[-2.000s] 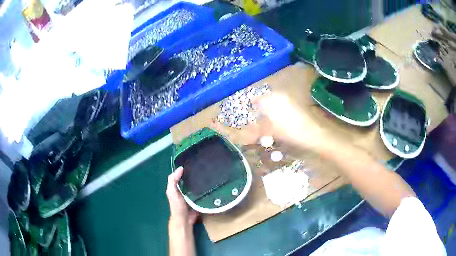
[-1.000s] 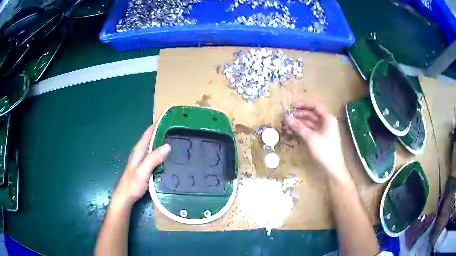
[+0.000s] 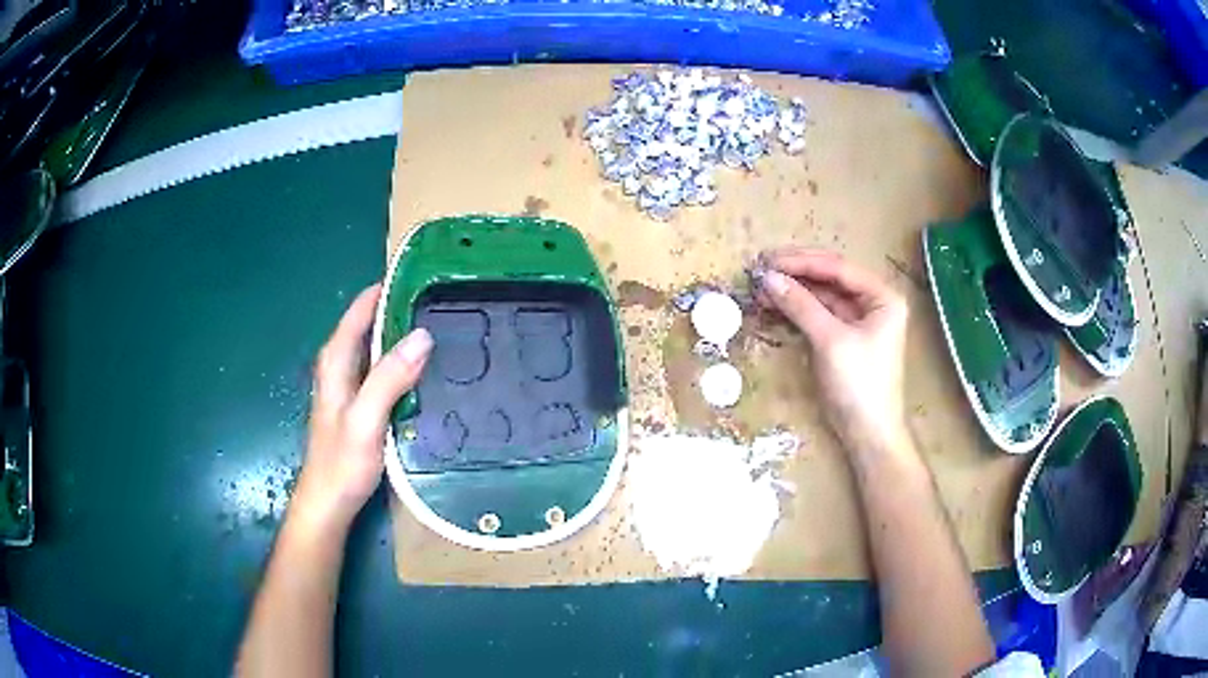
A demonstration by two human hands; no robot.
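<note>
A green housing (image 3: 510, 482) with a pale rim and a dark recessed middle lies on the cardboard, with two silver dots near its front end and two dark holes at its far end. My left hand (image 3: 355, 404) holds its left side, thumb over the rim. My right hand (image 3: 837, 325) pinches a small metal fitting (image 3: 762, 270), right of two white discs; the upper disc (image 3: 717, 317) and the lower disc (image 3: 721, 386) lie between the hand and the housing. A pile of silver fittings (image 3: 682, 139) lies beyond them.
A ragged white patch (image 3: 702, 503) lies below the discs on the tan cardboard (image 3: 490, 146). A blue bin (image 3: 596, 48) of fittings stands at the back. Several green housings lie at the right, one (image 3: 1080, 497) nearest. Dark housings are heaped at far left. A person's part shows at the right edge.
The view has swung round and down, so the bin sits at the top edge. My right hand has come from the pile to beside the discs. My left hand still holds the housing.
</note>
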